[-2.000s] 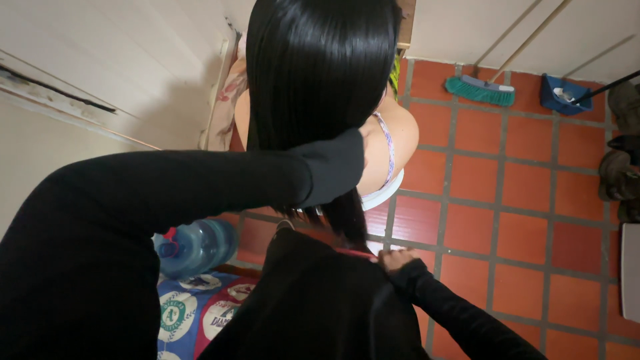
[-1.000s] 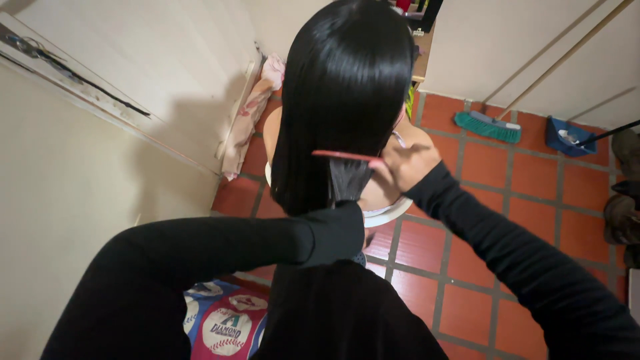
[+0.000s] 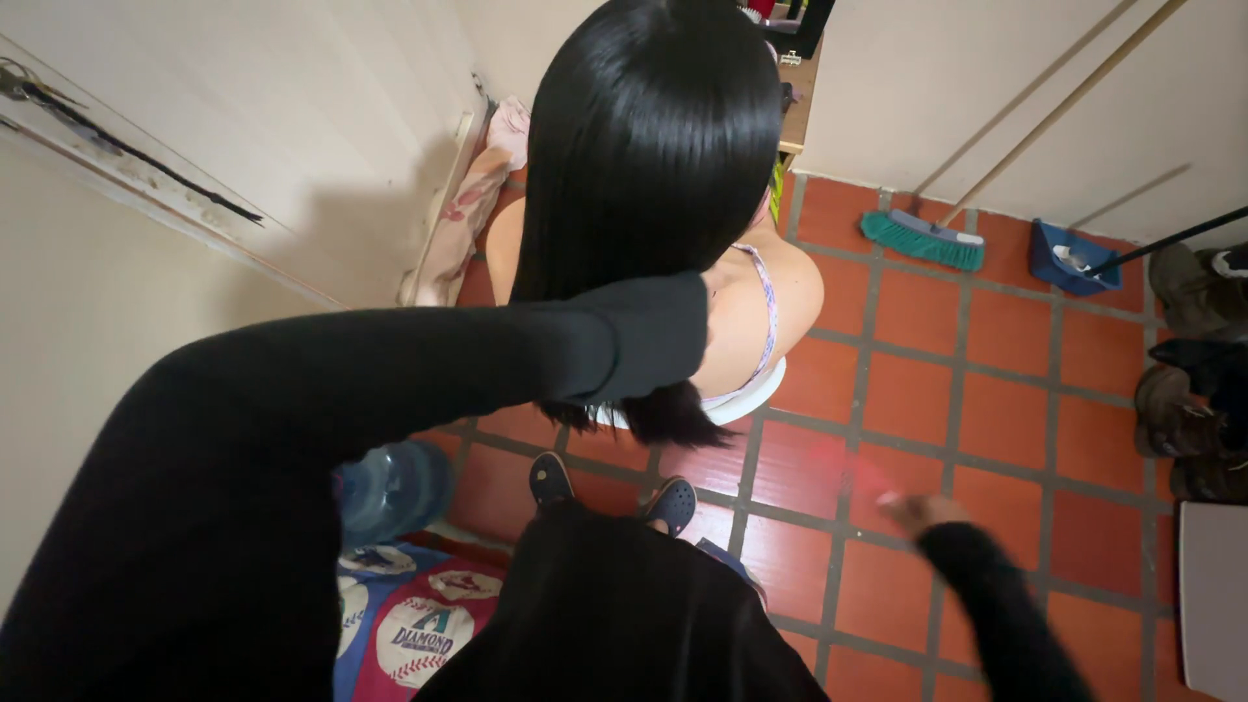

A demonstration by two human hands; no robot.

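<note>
A seated person with long, straight black hair (image 3: 653,146) has their back to me. My left arm reaches across that back, and the black sleeve's cuff (image 3: 648,331) lies over the hair at shoulder height. The left hand itself is hidden by the cuff and hair, so its grip cannot be seen. Below the cuff the hair's ends (image 3: 673,414) stick out over the rim of a white seat (image 3: 756,395). My right hand (image 3: 921,512) is out to the right over the tiles, away from the hair, holding a blurred red comb (image 3: 858,473).
A green-bristled broom (image 3: 921,239) and a blue dustpan (image 3: 1072,258) stand by the far wall. Shoes (image 3: 1180,409) line the right side. A wooden table (image 3: 799,107) is beyond the person. A large blue water bottle (image 3: 395,492) and printed cloth (image 3: 419,624) lie at lower left.
One second ago the right hand held the comb against the hair; now it is off to the lower right. The left arm stays across the hair.
</note>
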